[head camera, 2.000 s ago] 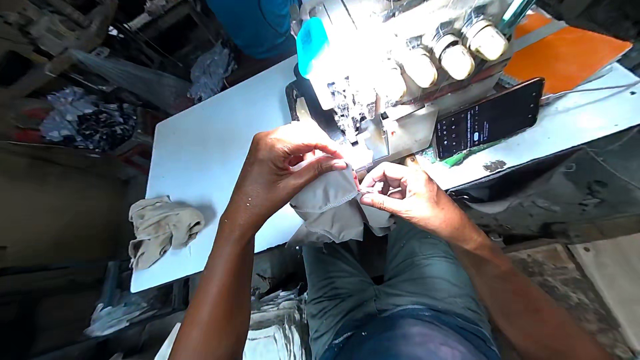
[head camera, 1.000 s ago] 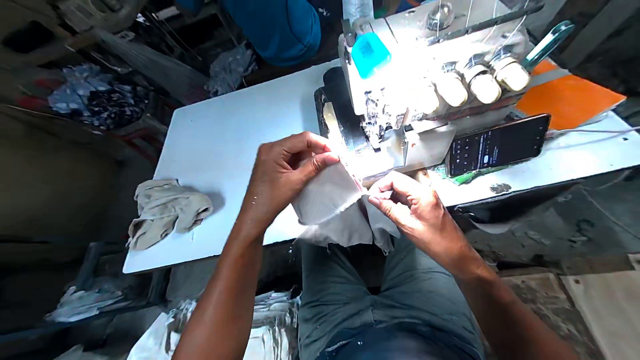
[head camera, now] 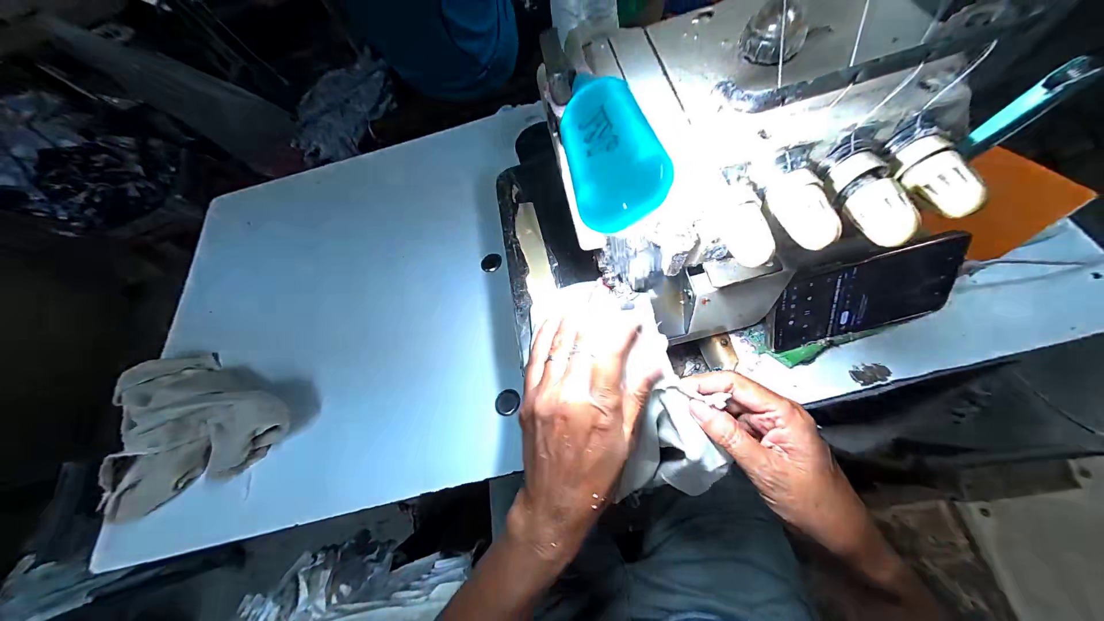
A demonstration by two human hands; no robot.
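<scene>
A pale cloth piece (head camera: 677, 435) runs from the needle area of an overlock sewing machine (head camera: 733, 293) down over the table edge. My left hand (head camera: 578, 414) lies flat on the cloth just in front of the presser foot, fingers spread and pointing at the machine. To its right, my right hand (head camera: 763, 431) pinches the cloth's edge between thumb and fingers. Glare from the machine's lamp washes out the cloth and fingertips near the needle. A blue translucent plastic guard (head camera: 617, 155) hangs above that spot.
A crumpled beige cloth (head camera: 194, 431) rests on the left of the white table (head camera: 362, 319). Right of the machine, a smartphone (head camera: 871, 289) leans near an orange sheet (head camera: 1009, 207). Stacked fabric pieces (head camera: 362, 578) sit below the table. Someone's blue-clad part (head camera: 440, 43) shows behind.
My left hand has gone from pinching the raised cloth to lying flat on it by the needle. The cloth has moved up to the presser foot. My right hand still holds its edge.
</scene>
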